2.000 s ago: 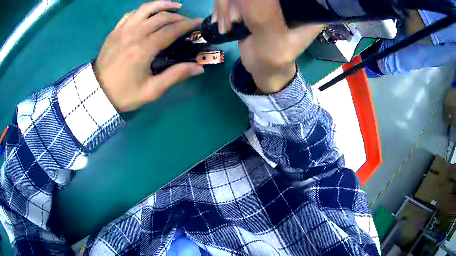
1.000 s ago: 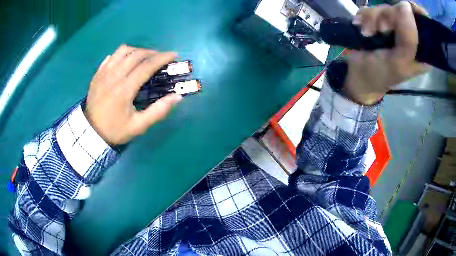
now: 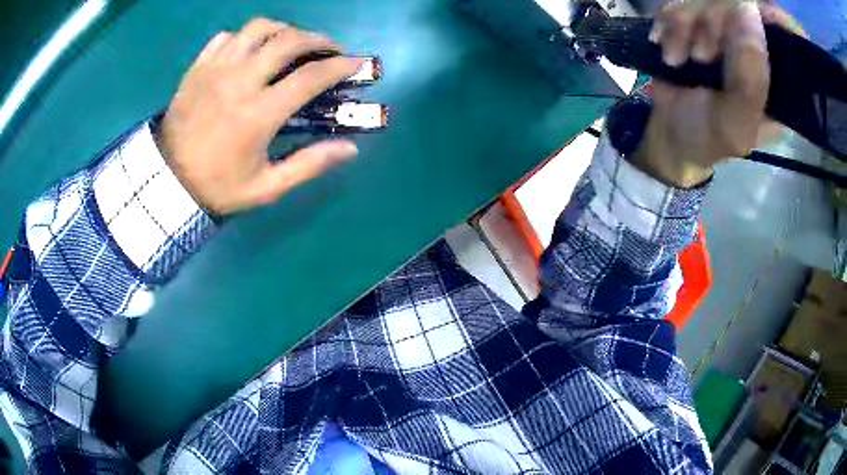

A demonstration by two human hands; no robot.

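Observation:
Two black connector housings [image 3: 320, 113] lie side by side on the green bench, partly hidden under my left hand [image 3: 255, 121]. Their terminal ends point right; the nearer terminal [image 3: 360, 115] glares white with a copper tip, the farther terminal [image 3: 371, 70] is partly covered by my finger. My left hand rests over the housings with its fingers around them. My right hand [image 3: 710, 88] grips the black electric screwdriver [image 3: 641, 44] at the upper right. The screwdriver's narrow end is at the screw feeder [image 3: 618, 72], mostly cut off by the top edge; the bit cannot be made out.
An orange-red rimmed tray [image 3: 695, 278] with white inside is at the bench edge, partly behind my right forearm. A black cord [image 3: 799, 168] runs right from behind my right wrist. Cartons [image 3: 817, 320] and a green item [image 3: 720, 404] are on the floor at the right.
My right hand has carried the screwdriver from the terminals to the feeder at the upper right, staying there since one second ago. Since then the left hand and housings show slightly higher in view.

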